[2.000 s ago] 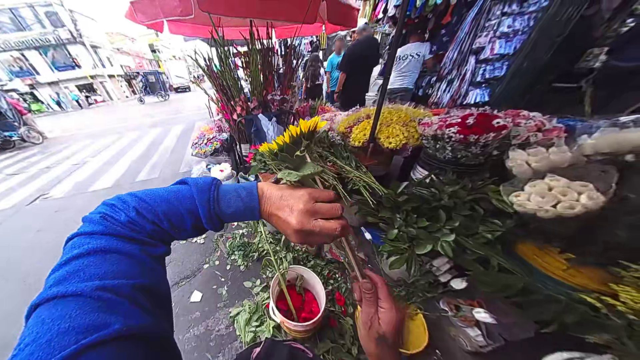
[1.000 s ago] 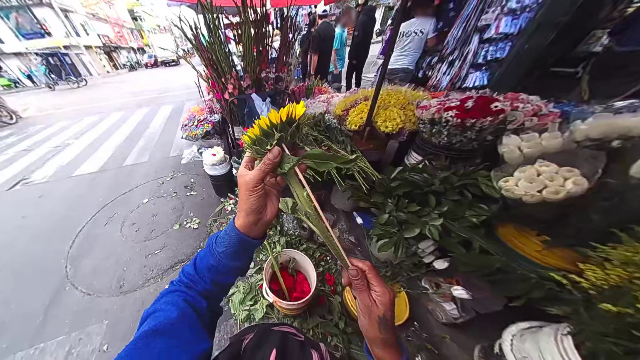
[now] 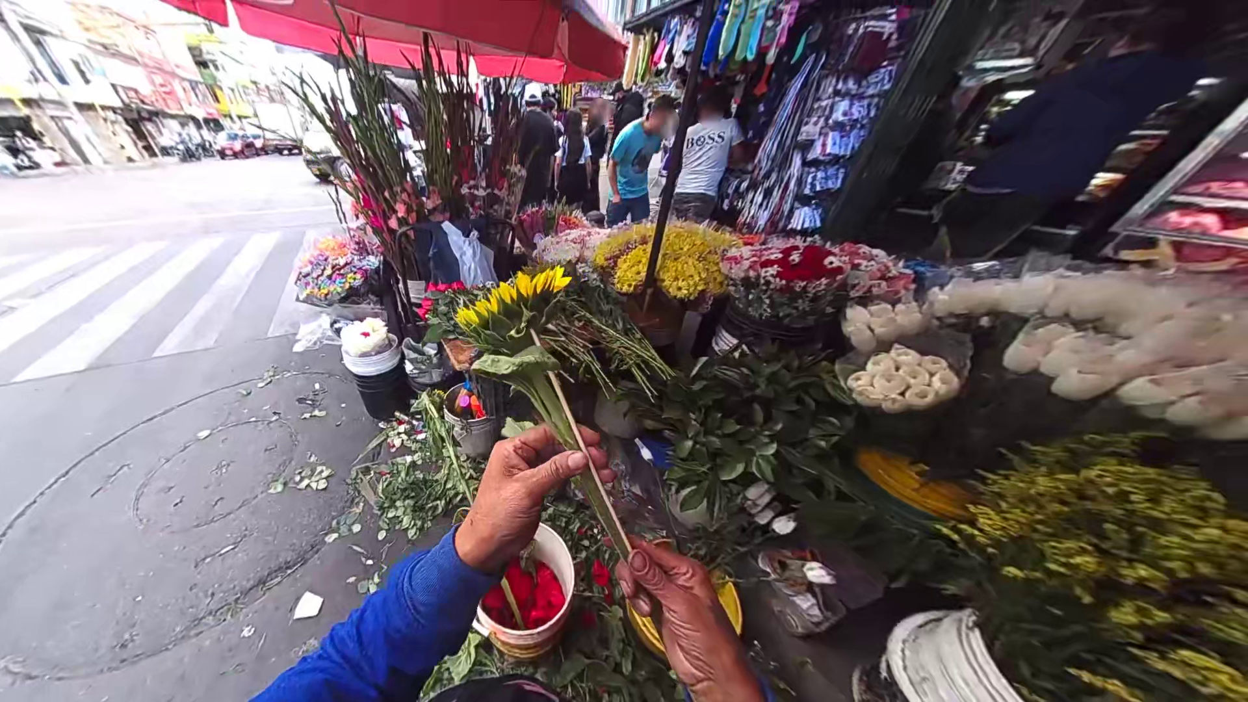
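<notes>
A sunflower (image 3: 514, 304) with yellow petals and a green stem tilts up and to the left, a thin wooden stick (image 3: 575, 429) lying along its stem. My left hand (image 3: 534, 483) pinches the stem and stick midway. My right hand (image 3: 673, 600) grips their lower end. Beneath my hands stands a white bucket (image 3: 554, 556) with red petals or blooms and a green stem in it. Part of a yellow container (image 3: 729, 606) shows behind my right hand.
Dark green foliage (image 3: 751, 419) spreads right of centre. Behind it stand yellow flowers (image 3: 668, 258) and red and white bouquets (image 3: 804, 268). White roses (image 3: 902, 378) and a white bucket (image 3: 951, 658) are at right. Several people stand at the back beneath a red umbrella (image 3: 409, 34).
My left hand has moved from near the flower head down to the middle of the stem. My right hand still holds the lower end.
</notes>
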